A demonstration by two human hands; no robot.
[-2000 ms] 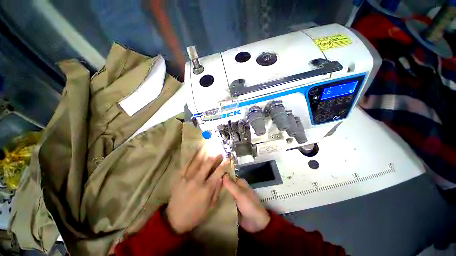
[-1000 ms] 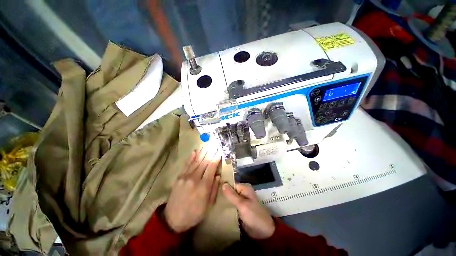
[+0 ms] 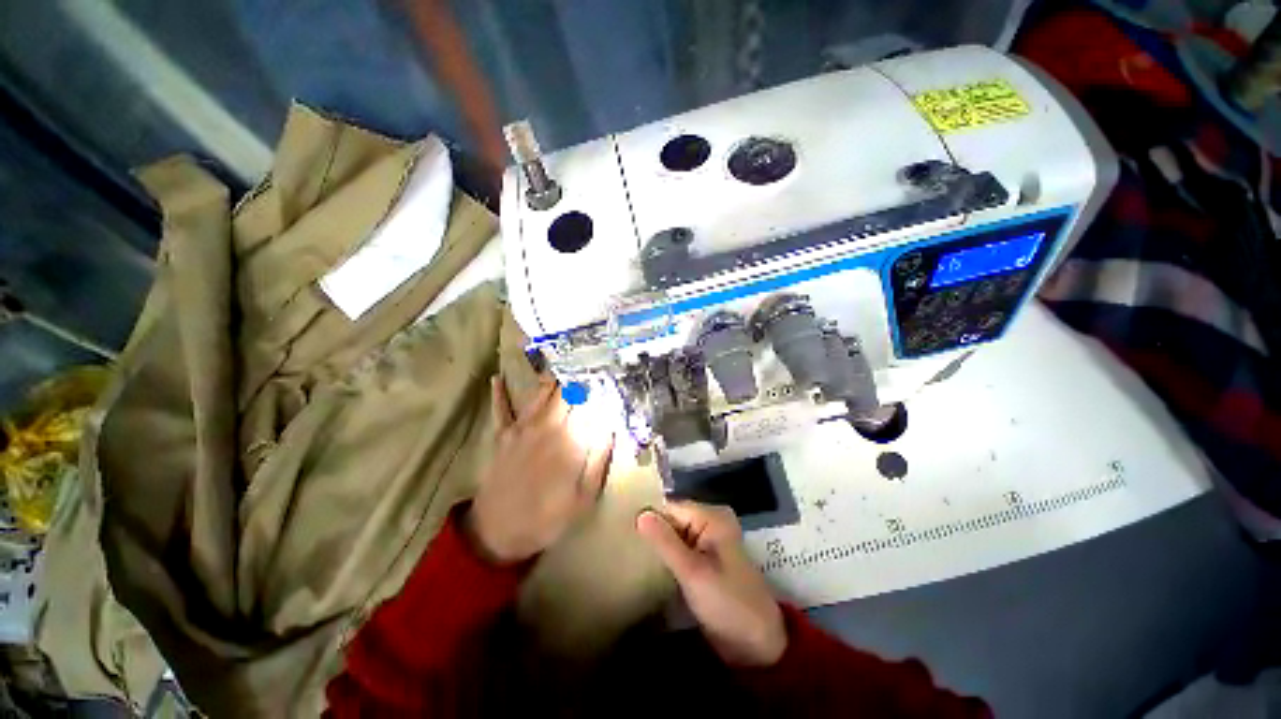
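The khaki cloth [image 3: 408, 478] lies heaped left of the white overlock machine [image 3: 787, 211], its right edge running under the lit presser foot area [image 3: 635, 421]. My left hand [image 3: 545, 471] lies flat on the cloth just left of the needle area, fingers spread and partly under the machine head's glare. My right hand [image 3: 710, 569] pinches the cloth's right edge between thumb and fingers, just in front of the presser foot. A white cloth piece [image 3: 393, 239] lies among the khaki folds. The needle tips are too bright and small to make out.
The control panel [image 3: 972, 292] is lit blue at the head's right. A dark opening [image 3: 738, 487] is in the white tabletop [image 3: 969, 485] before the head. Plaid cloth [image 3: 1166, 281] is heaped at the right. A yellow bundle [image 3: 45, 457] is at the far left. A grey partition [image 3: 323, 56] stands behind.
My left hand has moved up and slightly left, closer beside the machine head. My right hand still pinches the edge, slightly further right. The khaki cloth has shifted a little, and the machine appears slightly larger.
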